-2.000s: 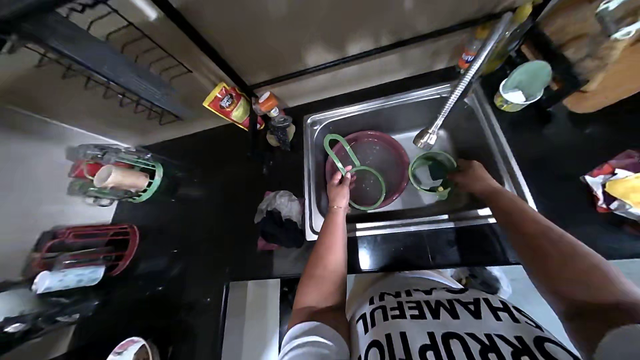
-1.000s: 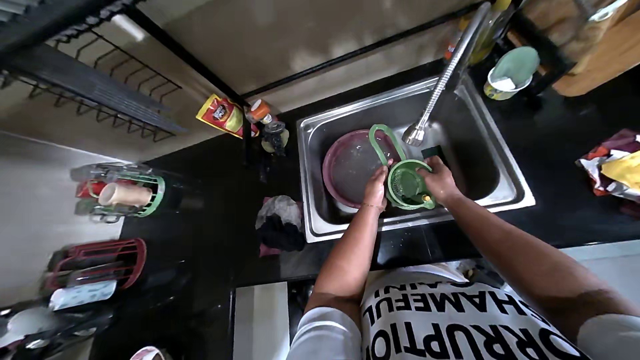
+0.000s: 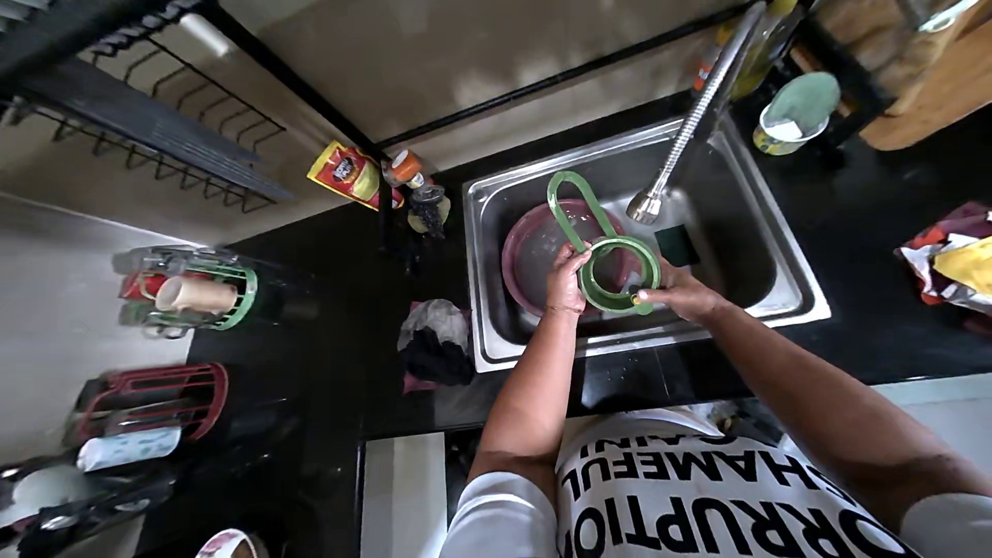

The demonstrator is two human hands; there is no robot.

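Both my hands hold a green plastic ring-shaped piece with a long loop handle (image 3: 652,256) over the steel sink. My left hand (image 3: 567,280) grips its left side, where the loop meets the ring. My right hand (image 3: 683,294) grips the lower right rim, the thumb beside a small yellow spot. Behind and below it, a pink basin (image 3: 521,260) with cloudy water sits in the left of the sink. A dark green scouring pad (image 3: 676,246) lies on the sink floor to the right. The metal faucet spout (image 3: 645,208) hangs above the sink.
Around the sink (image 3: 806,298) is a black counter. Crumpled cloths (image 3: 435,341) lie at its left, a tub with a green lid (image 3: 787,128) behind right, and colourful packaging (image 3: 957,260) far right. Green (image 3: 246,296) and red (image 3: 221,399) racks with cups stand far left, below a wire shelf.
Two seconds ago my hands were farther apart, my left holding a looped green piece and my right at a green container. They have come together, and the scouring pad is now visible on the sink floor.
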